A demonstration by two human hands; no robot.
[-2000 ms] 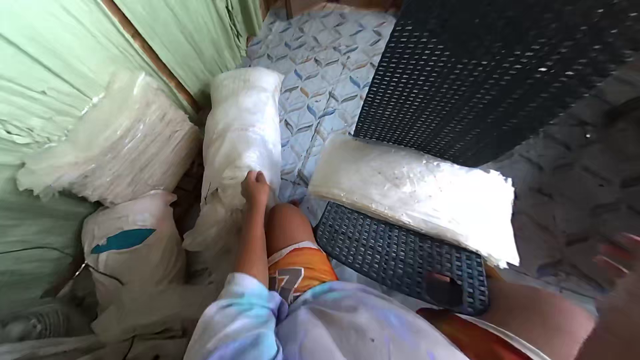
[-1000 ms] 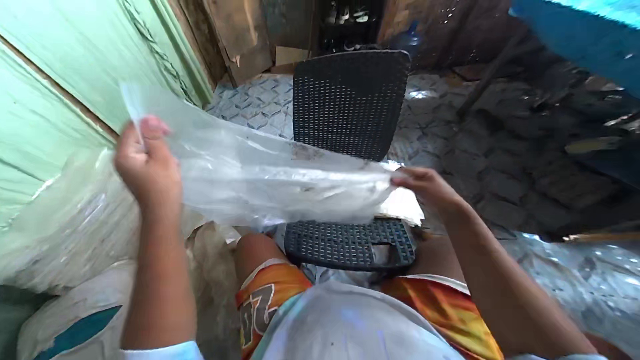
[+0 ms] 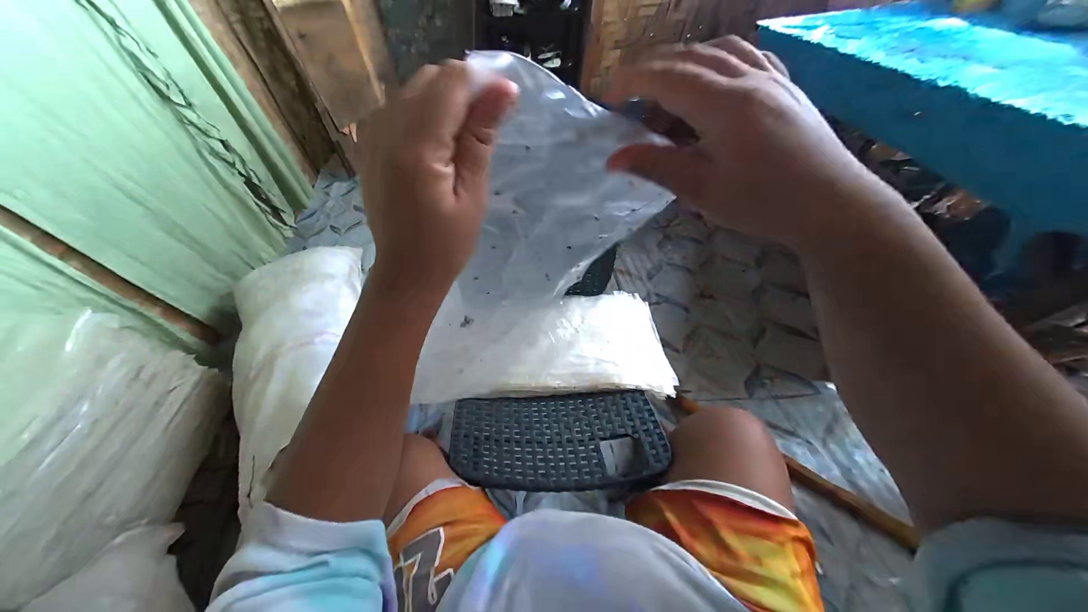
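Note:
A clear plastic sheet or bag [image 3: 552, 195] with small dark specks hangs in front of me. My left hand [image 3: 433, 161] pinches its top left edge between thumb and fingers. Beside its right edge is my right hand [image 3: 722, 136], thumb and fingers apart and blurred; whether it touches the plastic I cannot tell. Below, a flat stack of clear plastic sheets [image 3: 586, 348] lies across the seat of a black woven-pattern plastic chair [image 3: 552, 438]. The lower end of the held plastic hangs over the stack's left part. The chair's backrest is mostly hidden behind the plastic.
A full white sack [image 3: 293, 340] stands left of the chair, with a bundle of plastic sheets [image 3: 93, 425] farther left along the green fabric wall [image 3: 127, 170]. A blue-covered table [image 3: 926, 76] is at the upper right. A wooden stick [image 3: 850, 501] lies on the floor at right.
Two seconds ago my left hand was at the white sack. One second ago both hands held the plastic stretched sideways over the chair; now they are raised closer together, the right hand's fingers spread.

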